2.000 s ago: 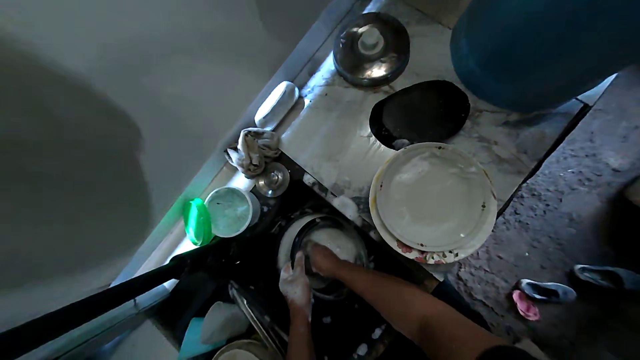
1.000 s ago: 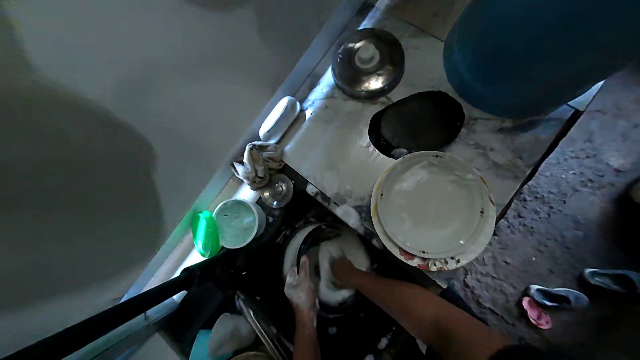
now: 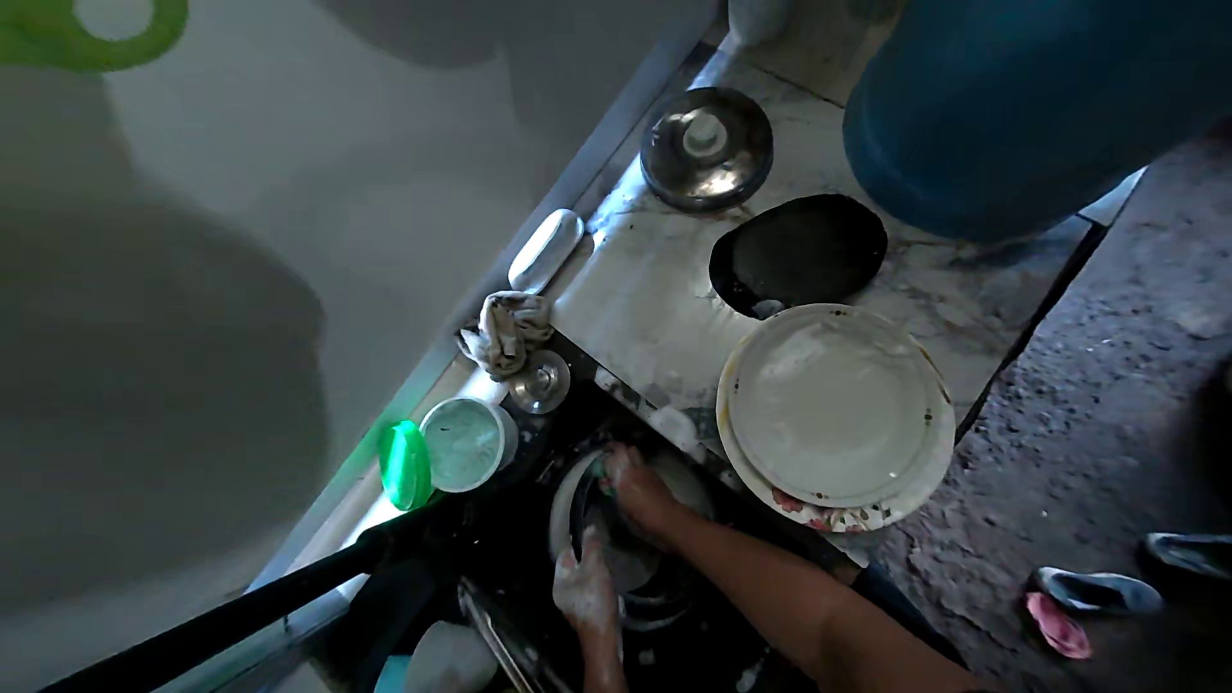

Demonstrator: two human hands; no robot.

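Observation:
In the dark sink, my left hand (image 3: 585, 582), wet with suds, grips the near left rim of a round dish (image 3: 626, 558). My right hand (image 3: 635, 481) is at the dish's upper part, with a bit of something greenish at its fingers, perhaps a scrubber. A pale bowl or plate (image 3: 566, 510) lies beneath or behind the dish; the dark hides its shape. Right of the sink, a white plate (image 3: 833, 404) rests on a larger floral-rimmed plate (image 3: 890, 510) on the marble counter.
A black oval tray (image 3: 808, 252), a steel lid (image 3: 707, 149) and a blue barrel (image 3: 1001, 115) stand on the counter. Along the wall are a white oblong item (image 3: 546, 252), a crumpled cloth (image 3: 505, 332), a glass lid (image 3: 541, 382), a white tub (image 3: 464, 445) and a green lid (image 3: 406, 466).
My right hand has moved up from the middle of the dish to its upper edge. My left hand stays at the near left rim. The view has shifted slightly.

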